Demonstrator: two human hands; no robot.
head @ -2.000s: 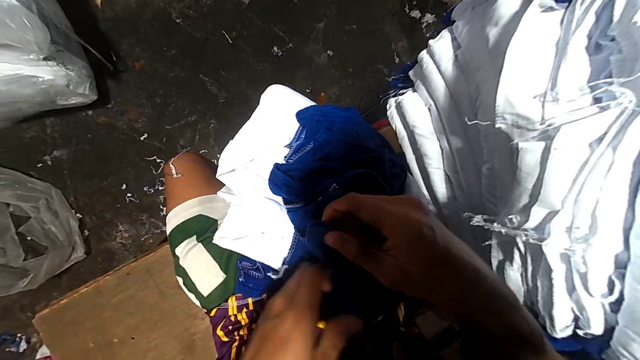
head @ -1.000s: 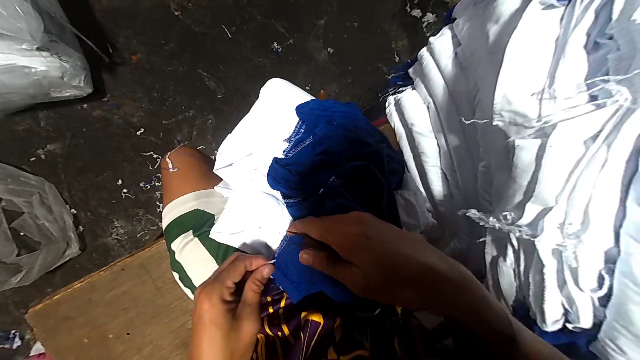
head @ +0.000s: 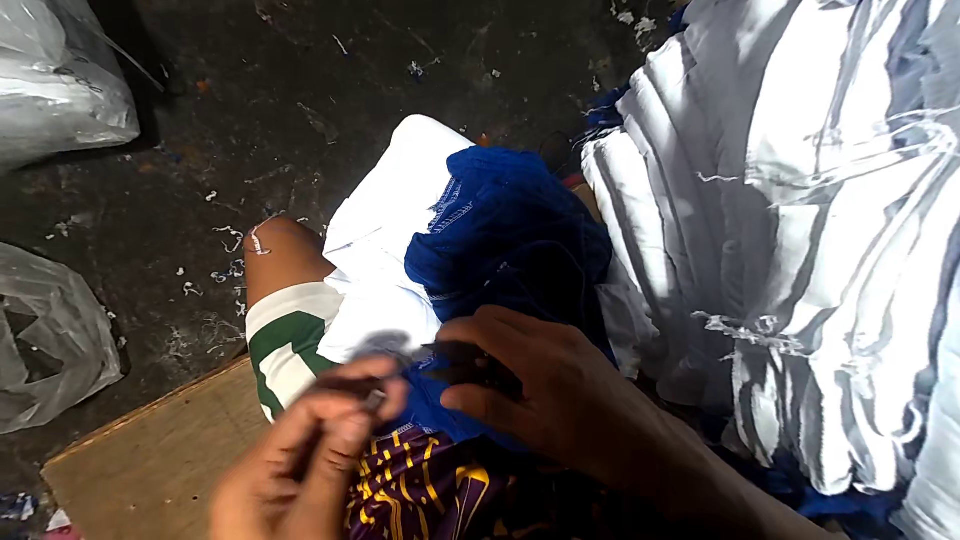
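Observation:
A blue fabric garment (head: 517, 225) with pale overlock stitching lies bunched on my lap, over white cloth (head: 382, 217). My right hand (head: 517, 382) is curled above the garment's near part, around what looks like a small dark pointed tool (head: 454, 356), partly in shadow. To its left, my left hand (head: 322, 442) is raised and blurred, thumb and fingers close together. A small pale spot shows at its fingertips; whether it is a held scrap or a fingernail is unclear. Blue fabric also lies between and beneath the hands.
Tied bundles of white cloth (head: 690, 187) stand close on the right. A wooden board (head: 150, 457) is at lower left. Clear plastic bags (head: 60, 90) lie on the dark floor (head: 247, 97) at left, among thread scraps. Threads cling to my bare knee (head: 281, 247).
One second ago my left fingers pinched the edge of the blue fabric beside my right hand; now my left hand is lifted off it. My right hand stays over the garment.

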